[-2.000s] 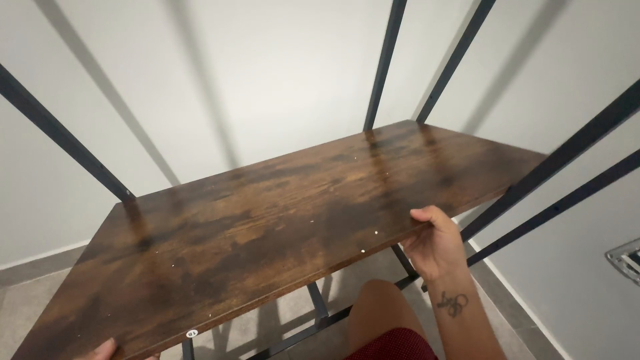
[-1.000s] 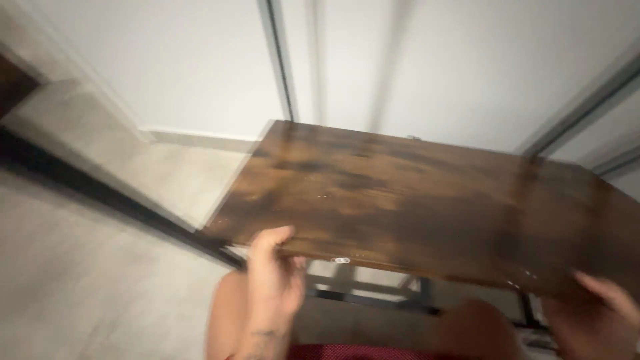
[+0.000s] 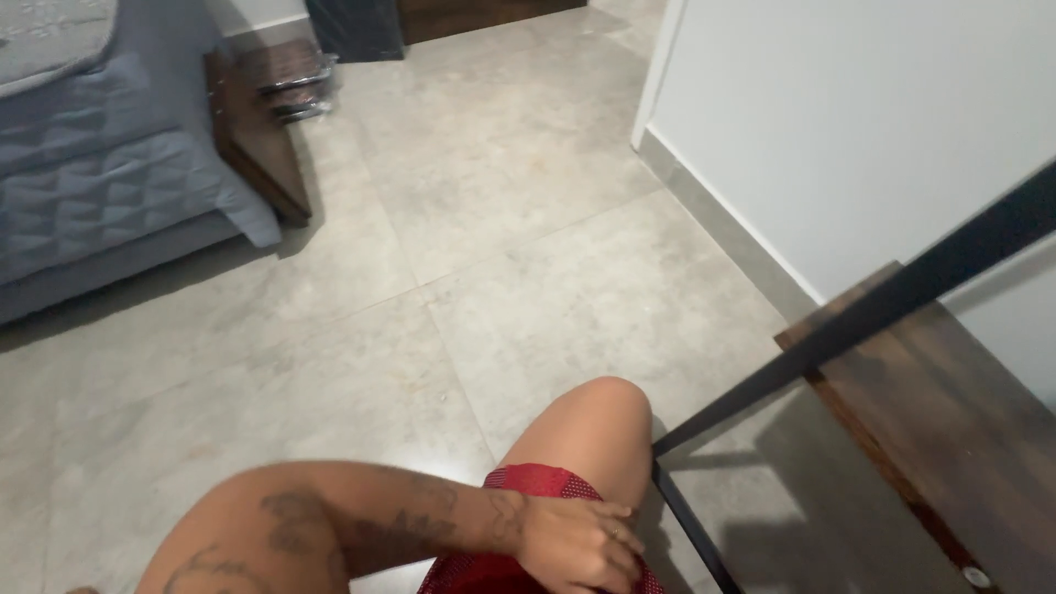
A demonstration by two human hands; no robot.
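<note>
My left hand (image 3: 582,544) rests on the red shorts (image 3: 540,480) over my thigh, its fingers slightly curled and a ring on one finger. Whether it grips the cloth, I cannot tell. At the right, a dark brown wood-look board (image 3: 949,429) lies on a black metal frame (image 3: 866,330), with a small round white piece (image 3: 977,577) at its near edge. One slanting bar of the frame crosses over the board's corner. My right hand is out of view.
A bed with a grey quilted cover (image 3: 107,165) stands at the upper left, a brown board (image 3: 256,148) leaning against it. Plastic-wrapped items (image 3: 297,78) lie behind on the tiled floor (image 3: 396,330). A white wall (image 3: 841,107) rises at the right.
The view has swung far to the left. My left hand has let go of the board's edge and now lies on my thigh. My right hand has left the view.
</note>
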